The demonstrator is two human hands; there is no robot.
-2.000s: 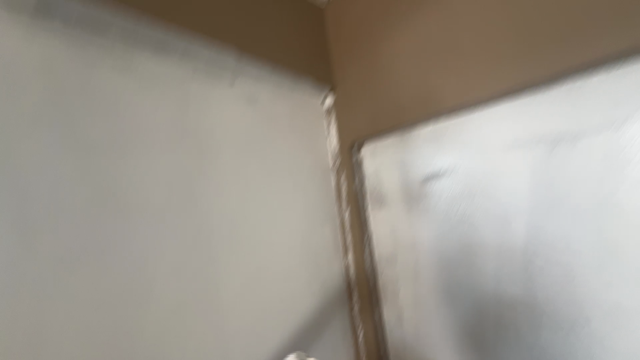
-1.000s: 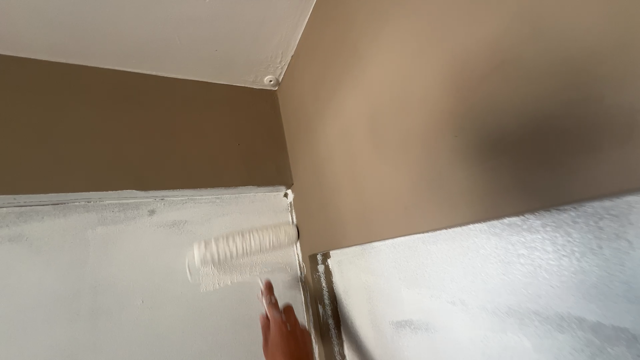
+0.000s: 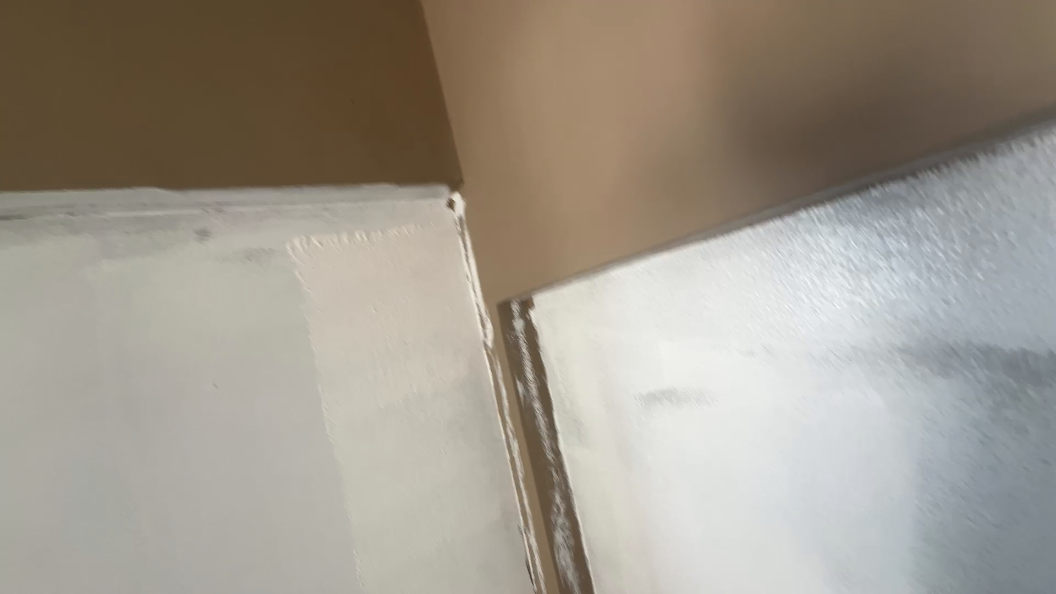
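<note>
Neither of my hands shows in the head view, and no paint roller is in sight. On the left wall panel [image 3: 165,396], coated off-white, a paler strip of fresh paint [image 3: 379,313] with a ridged edge runs down beside the corner. A white-coated panel [image 3: 726,462] on the right shines wet, with grey streaks showing through. Between the two panels, a narrow brown strip [image 3: 544,437] smeared with white paint runs down from the right panel's upper corner.
Brown wall [image 3: 223,91] lies above the left panel. A tan wall surface [image 3: 577,140] with a soft dark shadow rises above the right one. A rough, paint-crusted edge [image 3: 495,363] follows the corner downward.
The paint roller and the hand below it, seen at the corner one second ago, have left the view. A paler painted strip now shows there. The view has moved lower, off the ceiling.
</note>
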